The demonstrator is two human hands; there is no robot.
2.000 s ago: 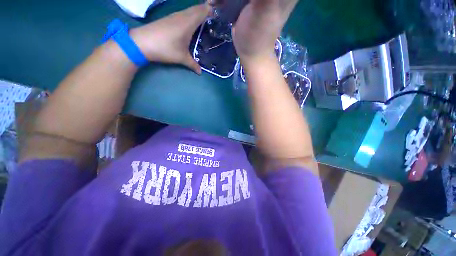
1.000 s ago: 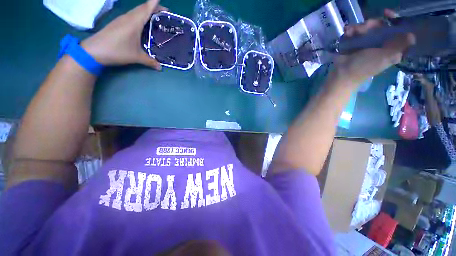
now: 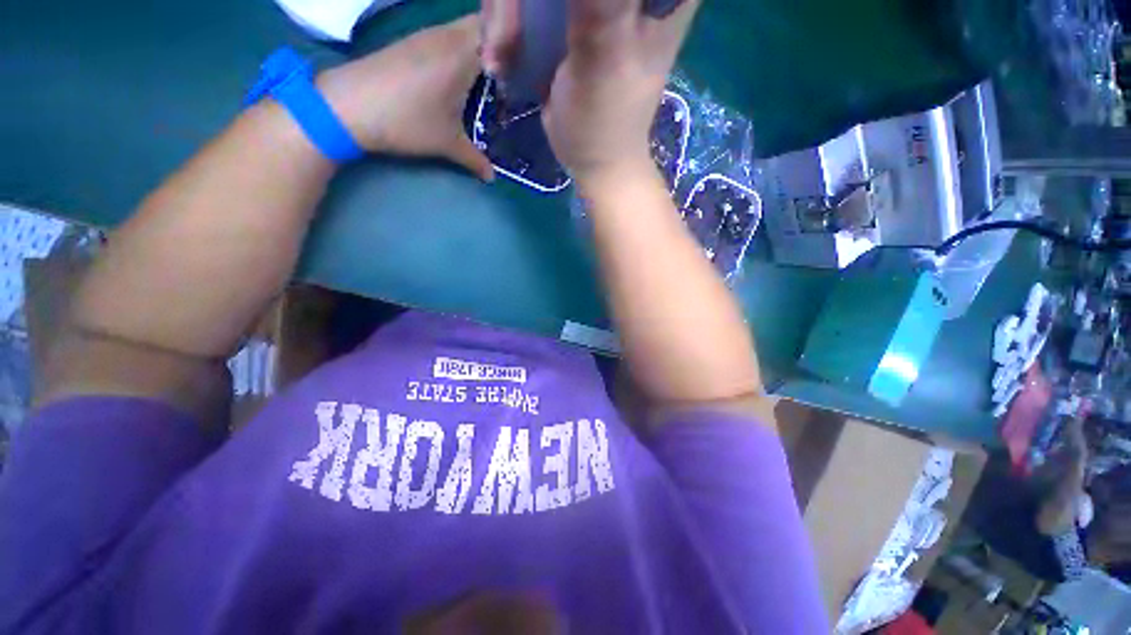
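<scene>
A white-rimmed housing with a black inner plate (image 3: 521, 146) lies on the green mat. My left hand (image 3: 416, 106), with a blue wrist band, is around its left side, thumb at the lower left edge. My right hand (image 3: 614, 93) is shut on the dark grey electric screwdriver (image 3: 536, 50) above this housing; the driver tip is hidden. A second housing (image 3: 671, 134) is partly behind my right hand. A third, smaller-looking housing (image 3: 722, 217) lies to the right, with clear plastic (image 3: 719, 137) beside it.
The silver screw feeder (image 3: 887, 186) stands at the right, with a black cord (image 3: 1005, 227) beside it. A flat teal item (image 3: 912, 341) lies below it. White wrapping (image 3: 332, 15) is at the top left. A cardboard box (image 3: 856, 496) is below the bench edge. Part of another person (image 3: 1064, 490) shows at far right.
My right hand has moved left with the screwdriver, from the screw feeder to above the leftmost housing. My left hand remains at that housing. The camera view has shifted.
</scene>
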